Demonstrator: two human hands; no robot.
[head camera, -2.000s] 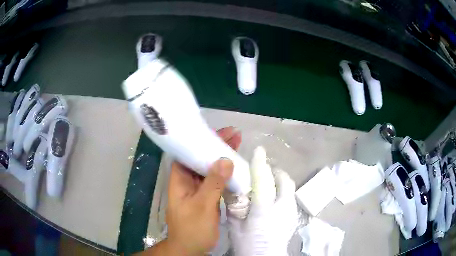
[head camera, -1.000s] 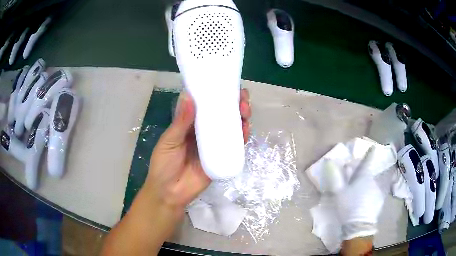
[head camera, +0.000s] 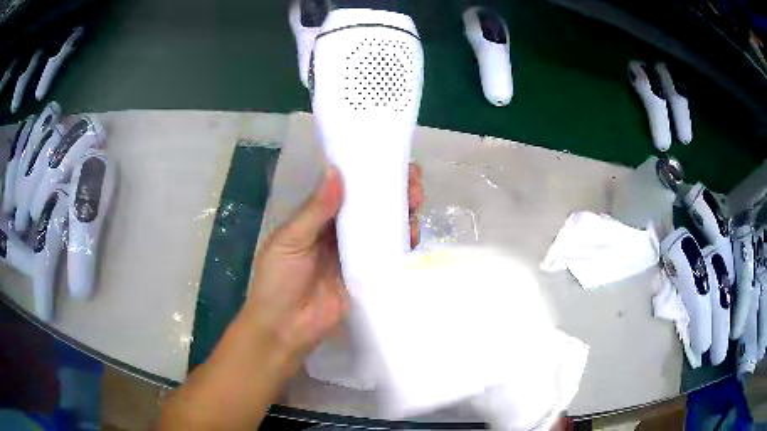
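Observation:
My bare left hand (head camera: 294, 278) holds a white handset (head camera: 370, 143) upright by its handle, with the dotted vent grille (head camera: 380, 76) on the wide head facing me. My gloved right hand (head camera: 496, 311) is blurred and overexposed at the lower part of the handle. A white cloth (head camera: 446, 370) seems to be with it, but glove and cloth merge into one bright patch. The fingers of my right hand cannot be made out.
Waiting handsets lie in clusters at the left edge (head camera: 88, 223) and right edge (head camera: 690, 261) of the bench, and several on the green belt (head camera: 555, 93). A white cloth (head camera: 601, 248) lies right of centre. A bottle with a round metal top (head camera: 669, 171) stands behind it.
My gloved right hand has moved left from the cloths to the handset, and one folded cloth has left its place on the right. My left hand still holds the handset, vent side showing.

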